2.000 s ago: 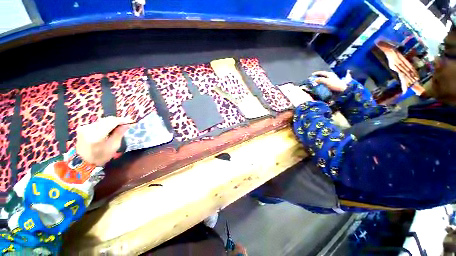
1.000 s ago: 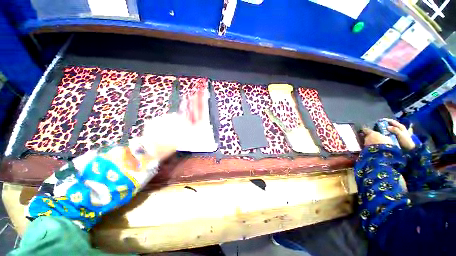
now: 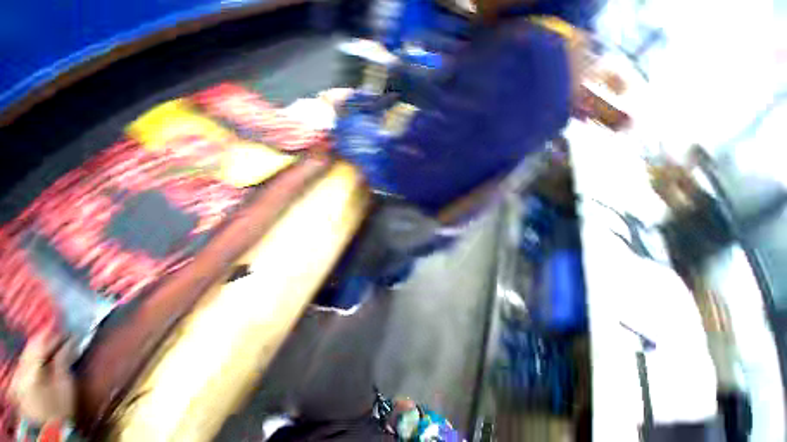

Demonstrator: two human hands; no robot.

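The view is heavily blurred. Leopard-print pieces point(image 3: 164, 186) lie on the dark press bed, with a yellow piece point(image 3: 246, 164) and a dark grey piece point(image 3: 151, 224) among them. My left hand point(image 3: 43, 380) is at the lower left edge, partly cut off, beside a pale grey piece point(image 3: 78, 302); blur hides whether the fingers grip it. My right hand point(image 3: 406, 416) is small at the bottom centre, with dark scissors point(image 3: 381, 404) showing at its fingers.
A wooden ledge point(image 3: 250, 319) and a red-brown strip point(image 3: 207, 268) run along the bed's front. A coworker in dark blue point(image 3: 483, 112) stands close at the bed's far end. Grey floor point(image 3: 440, 319) lies between the press and a long white bench point(image 3: 621, 259) with dark strap-shaped pieces point(image 3: 643, 388).
The view has swung right, bringing the aisle and white bench into sight. My left hand now shows at the lower left edge. My right hand and scissors, unseen one second ago, show again.
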